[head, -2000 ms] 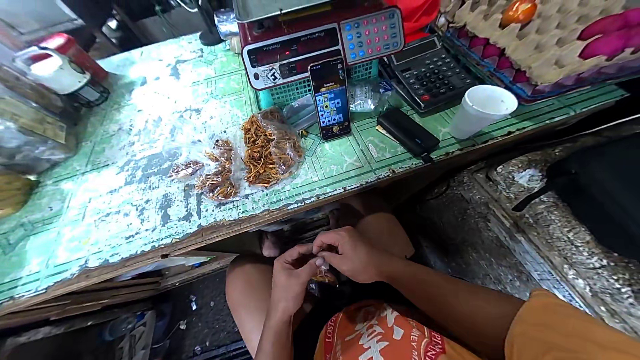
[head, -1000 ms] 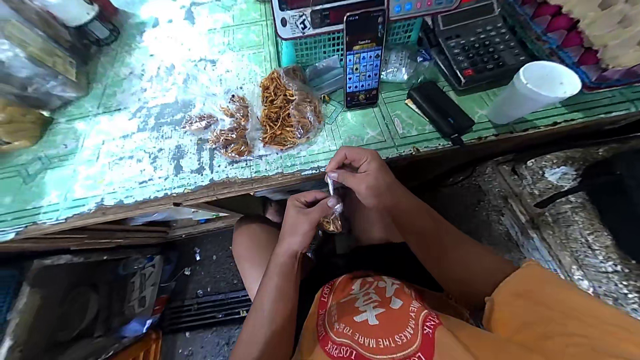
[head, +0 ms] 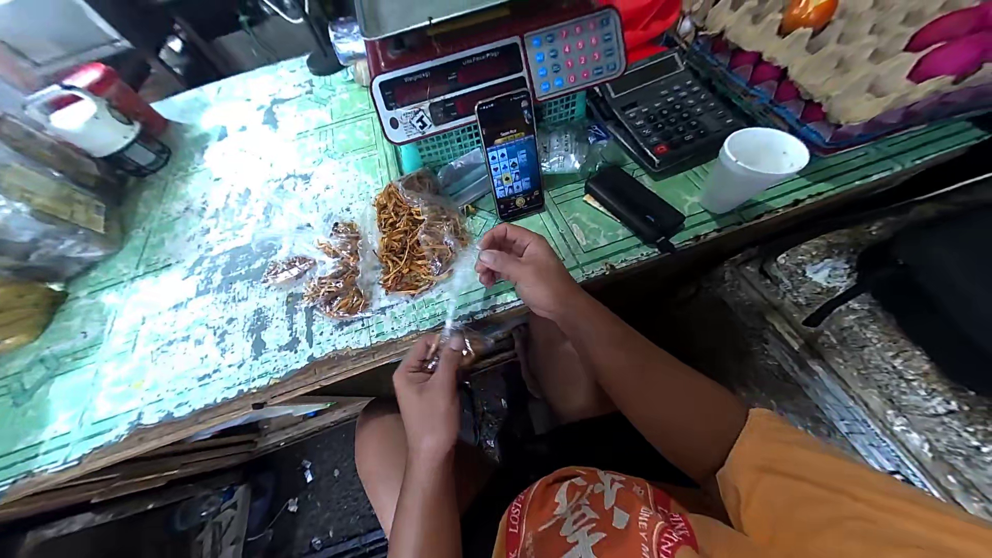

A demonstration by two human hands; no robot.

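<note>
My left hand (head: 430, 387) grips a small clear plastic bag with brown contents (head: 465, 349) just off the table's front edge. Its twisted neck stretches up toward my right hand (head: 523, 267), whose thumb and fingertips pinch the thin plastic at the top. Behind the hands, a larger clear bag of brown dried strips (head: 411, 240) lies on the green patterned table (head: 194, 349). Left of it are a smaller bag of similar strips (head: 339, 271) and a little packet (head: 288, 270). A smartphone (head: 509, 155) stands upright with its screen lit, just beyond my right hand.
A red digital scale (head: 457, 85) stands over a green plastic basket (head: 446, 147). To the right are a black calculator (head: 674, 112), a black case (head: 635, 205), a white cup (head: 752, 167) and egg trays (head: 845, 70). A white-handled container (head: 93, 120) and filled plastic bags (head: 46, 209) occupy the left side.
My hands have moved apart and up to the table's edge, with the small bag's plastic now stretched between them. A second ago they were close together above my lap.
</note>
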